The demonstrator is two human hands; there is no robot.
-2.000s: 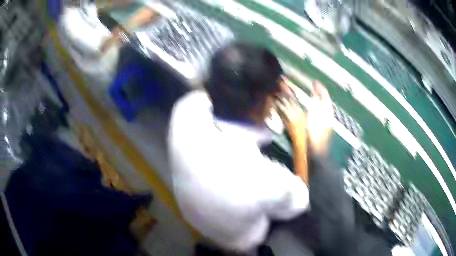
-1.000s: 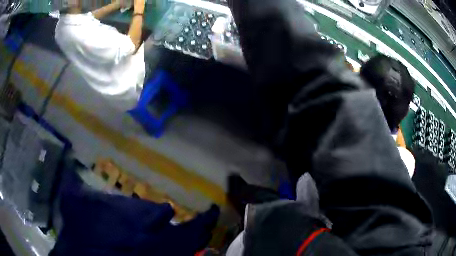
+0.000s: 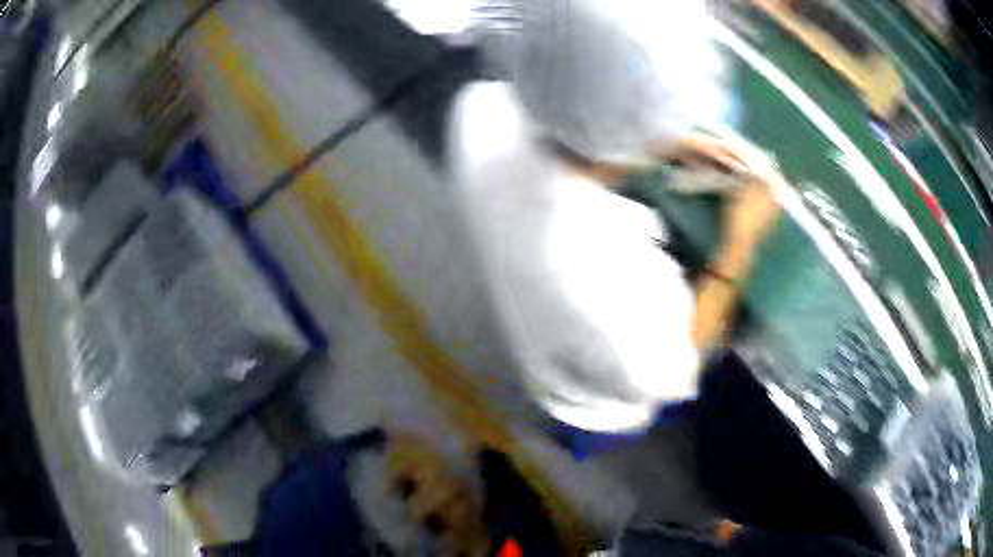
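The picture is blurred. Neither of my hands shows. A tray with many small parts lies on the green bench at the lower right. A whitish plastic tray lies beside it, nearer the picture's corner; its contents are too blurred to name. A person in white sits at the bench with both hands close together over it. What those hands hold cannot be told.
White rails run along the bench. A yellow line crosses the floor. Grey covered boxes stand at left by a blue edge. A blue stool shows under the person. Dark blue cloth and a brownish object are at the bottom.
The view has swung, bringing the person in white to the middle. The large dark grey sleeve and the dark-haired person at right have left view. The covered boxes show more fully.
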